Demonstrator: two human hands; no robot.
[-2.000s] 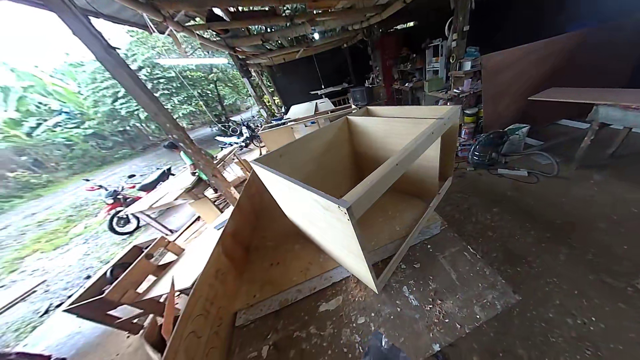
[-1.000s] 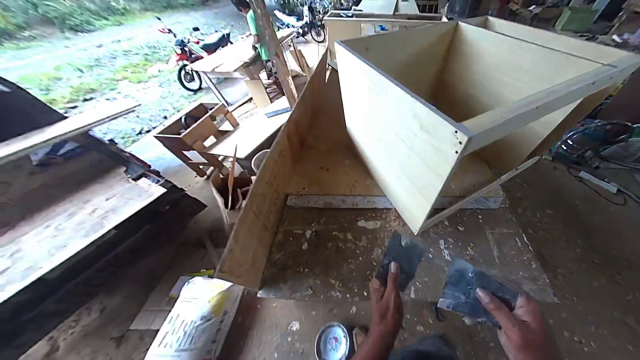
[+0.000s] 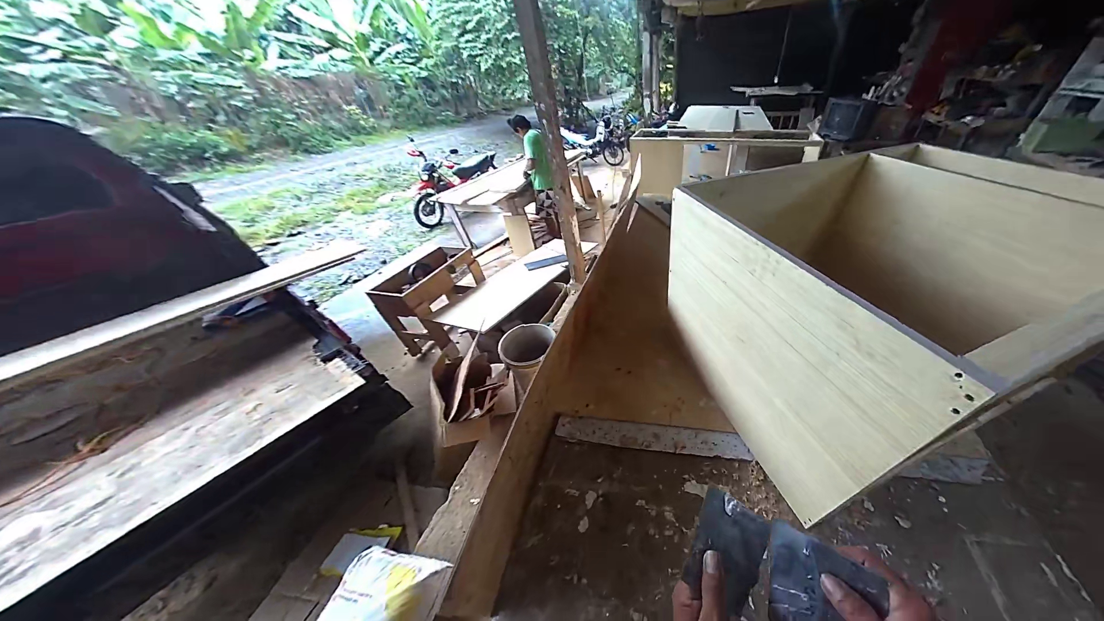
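At the lower right, my left hand (image 3: 703, 595) holds a dark, worn flat blade (image 3: 729, 548) that looks like a putty knife or scraper. Close beside it, my right hand (image 3: 871, 591) grips a second dark flat blade (image 3: 811, 569) with pale smears. The two blades' edges nearly meet; whether they touch I cannot tell. Above them a plywood cabinet carcass (image 3: 793, 345) stands tilted on the work surface, its lower corner close to the blades. Several dark screw holes show near its front corner. The lower parts of both hands are cut off by the frame.
A long plywood panel (image 3: 604, 345) runs beside the cabinet. At left are a vehicle bed (image 3: 172, 431) with boards, a bucket (image 3: 526, 345), a carton of wood scraps (image 3: 470, 405) and a printed bag (image 3: 384, 582). A person (image 3: 536, 159) in green stands at a farther table, near a red motorcycle (image 3: 444, 181).
The view has swung left and up since one second ago. Both blades, farther apart in the earlier frame, are now close together. Two seconds ago the hands were not plainly in view.
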